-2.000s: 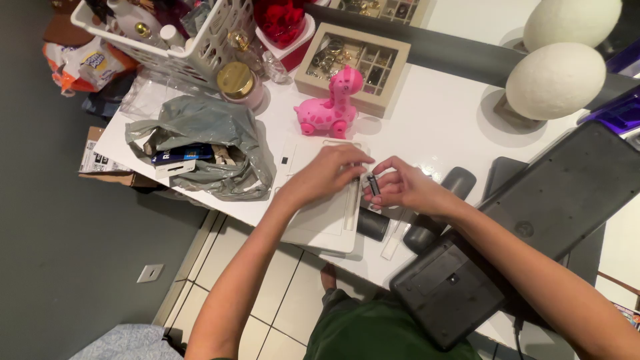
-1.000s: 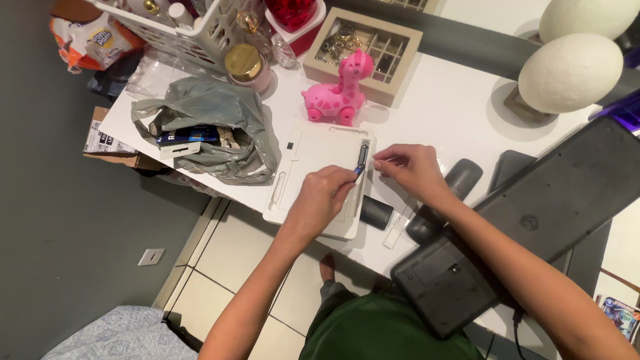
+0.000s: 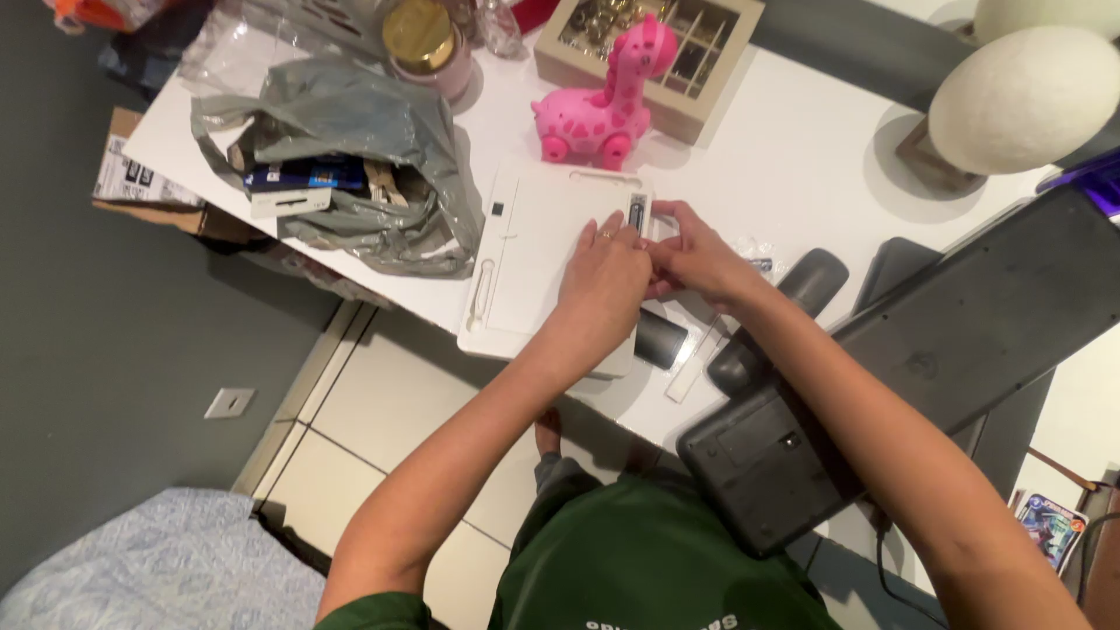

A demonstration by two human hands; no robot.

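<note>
A flat white plastic device [image 3: 534, 262] lies on the white table, with a narrow battery slot along its right side. One battery [image 3: 637, 213] shows in the upper end of that slot. Over the slot, just below this battery, my left hand [image 3: 608, 276] rests with its fingers bent down. My right hand [image 3: 696, 258] meets it at the device's right edge, thumb and fingertips close together. Whether either hand holds something small between the fingertips is hidden. A black cylindrical object [image 3: 660, 339] lies beside the device, below my hands.
A grey plastic bag [image 3: 359, 114] with packages is at left. Beyond the device stand a pink giraffe toy [image 3: 595, 122], a compartment box [image 3: 731, 52] and a gold-lidded jar [image 3: 420, 35]. At right are a black keyboard [image 3: 980, 324], a black rounded object [image 3: 809, 284] and a white egg-shaped object [image 3: 1024, 101].
Two seconds ago a battery was in my right hand's fingers; one second ago my left hand was at the slot with a battery. Now both hands meet at the slot's side. The view has come closer.
</note>
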